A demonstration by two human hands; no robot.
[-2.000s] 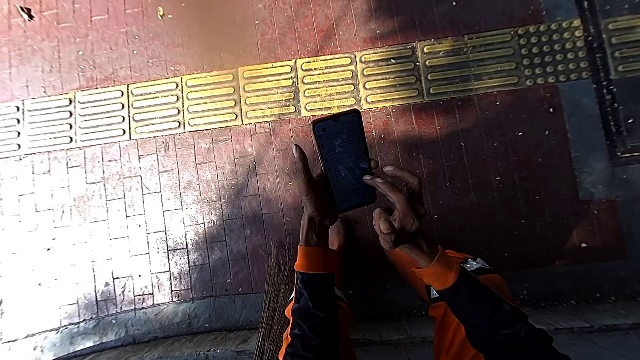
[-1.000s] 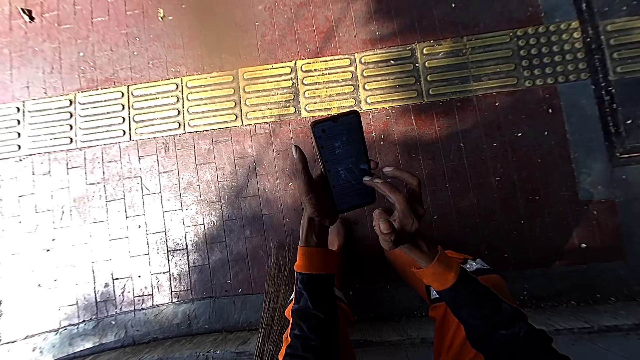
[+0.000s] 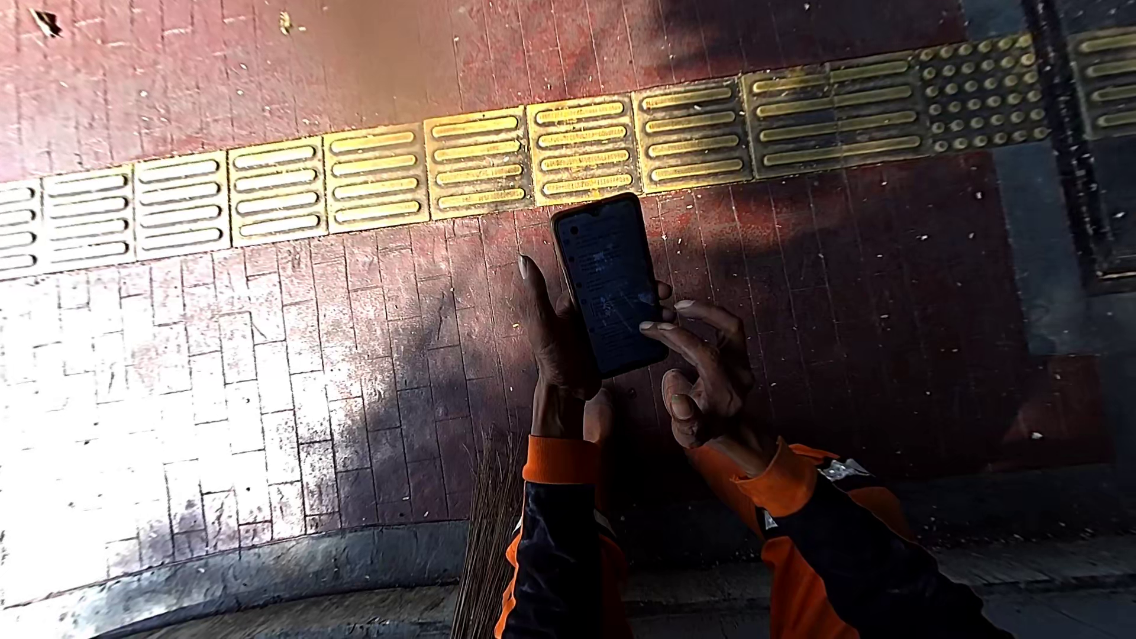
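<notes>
A dark smartphone (image 3: 611,284) with a dim screen lies in my left hand (image 3: 559,342). The left thumb stands up along the phone's left side, and fingertips show at its right edge. My right hand (image 3: 710,377) is at the lower right of the phone, with a fingertip at the screen's lower right edge; whether it touches the glass I cannot tell. That hand holds nothing, its fingers bent and apart. Both sleeves are dark with orange cuffs. Beside my left forearm is a bundle of thin twigs, likely a broom (image 3: 490,532), partly hidden by the sleeve.
Red paving (image 3: 426,355) lies below, in bright sun at the left and shadow at the right. A row of yellow tactile tiles (image 3: 479,164) crosses it. A curved concrete kerb (image 3: 293,568) runs along the bottom. A dark channel or frame (image 3: 1069,151) is at the right.
</notes>
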